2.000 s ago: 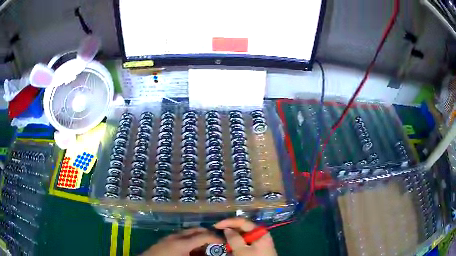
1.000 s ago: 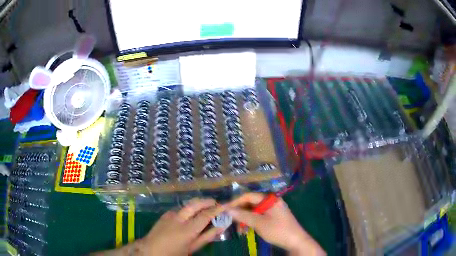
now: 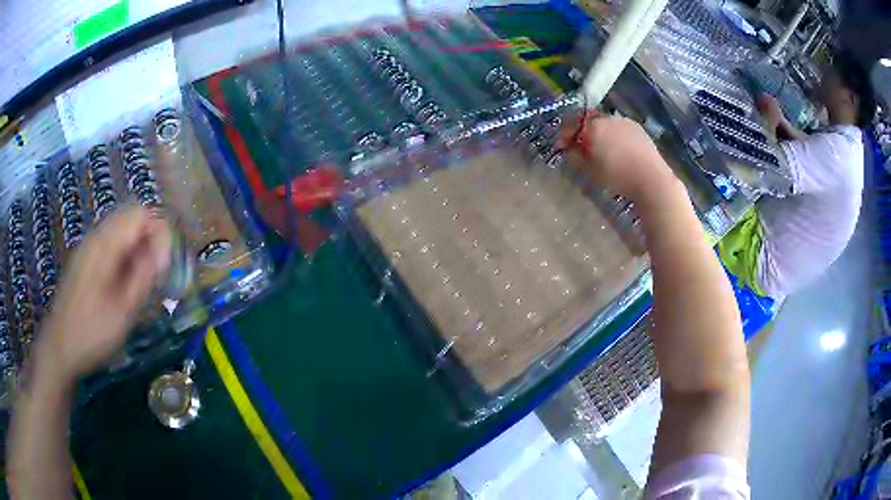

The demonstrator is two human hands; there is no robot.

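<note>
My left hand (image 3: 112,278) is blurred over the near right part of the main blister tray (image 3: 210,186); its fingers are bent and I cannot tell if they hold anything. My right hand (image 3: 630,156) is at the far right rows of the right-hand tray (image 3: 508,264). A small red thing shows at its fingertips; whether it holds a part is hidden. A round silver piece (image 3: 176,397) with a pale centre lies on the green mat below the main tray. A single round part (image 3: 215,254) sits near the main tray's front right corner.
The rear right tray (image 3: 322,107) holds a few parts. A red lump (image 3: 313,188) lies between trays. A pale post (image 3: 620,49) rises behind my right hand. Another person (image 3: 816,190) works at the right beside more trays. The monitor (image 3: 103,24) shows a green box.
The view has swung right. My hands, together at the round piece before, are now far apart: the right one at the right-hand tray, the left one over the main tray.
</note>
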